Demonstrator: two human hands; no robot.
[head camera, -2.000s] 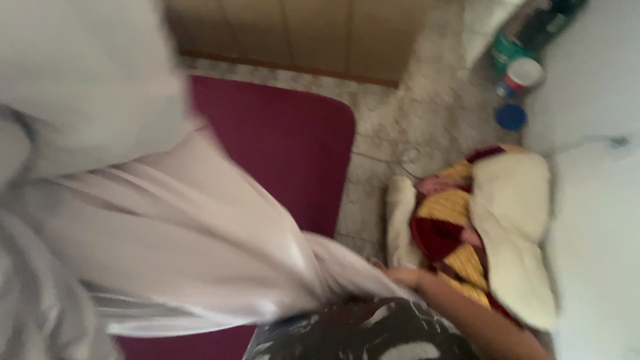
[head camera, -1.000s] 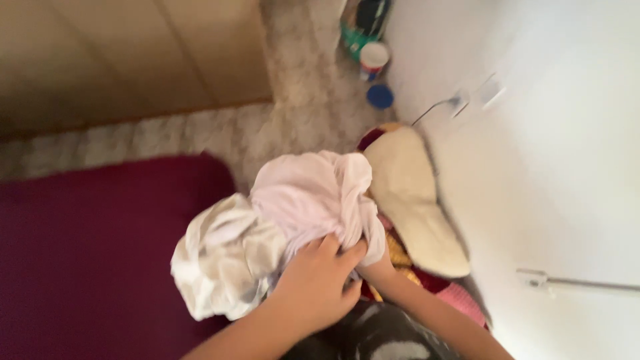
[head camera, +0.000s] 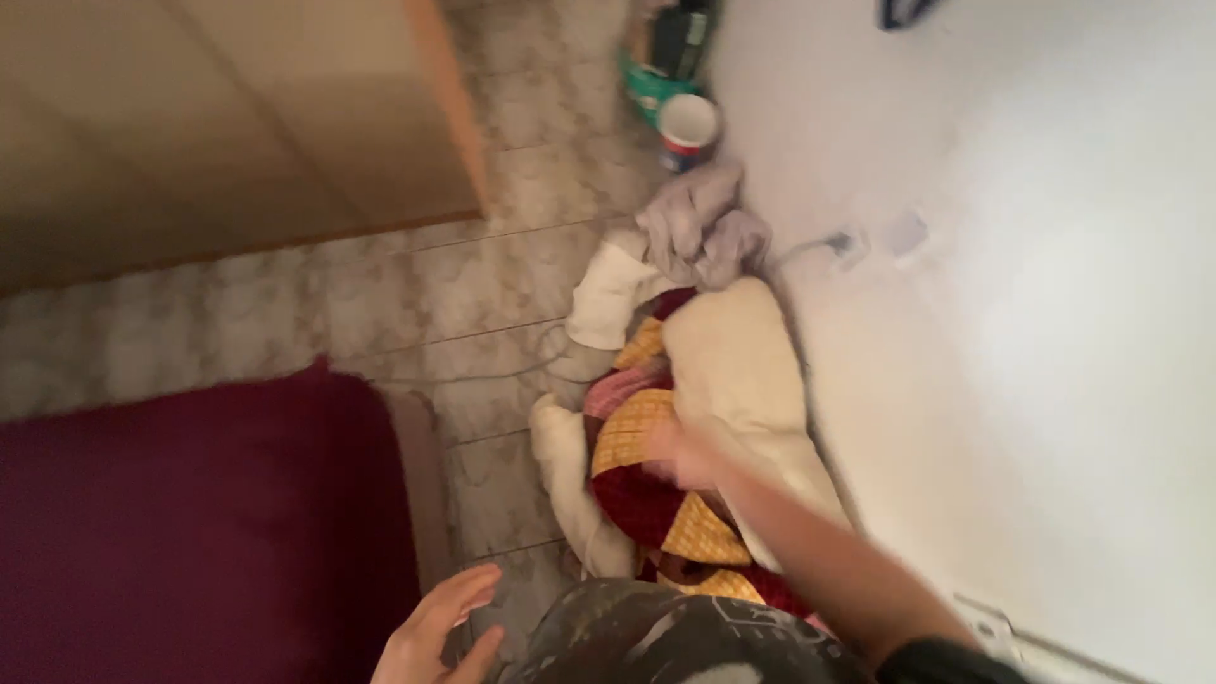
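My left hand is at the lower middle, fingers apart and nothing in it, between the maroon-covered mattress and my dark patterned shirt. My right hand, blurred, is over the patchwork blanket of yellow, maroon and pink; whether it touches the cloth is unclear. Cream pillows lie against the wall beside the blanket. At the blanket's far end a crumpled bundle of cloth, white and greyish pink, lies on the floor.
A white tub and a green package stand by the wall beyond the bundle. A thin cable runs over the floor tiles; a plug sits in the wall socket. A beige panelled cabinet is at upper left.
The pale cloth bundle that both hands held one second ago has been let go and lies near the tub. My hands have moved apart.
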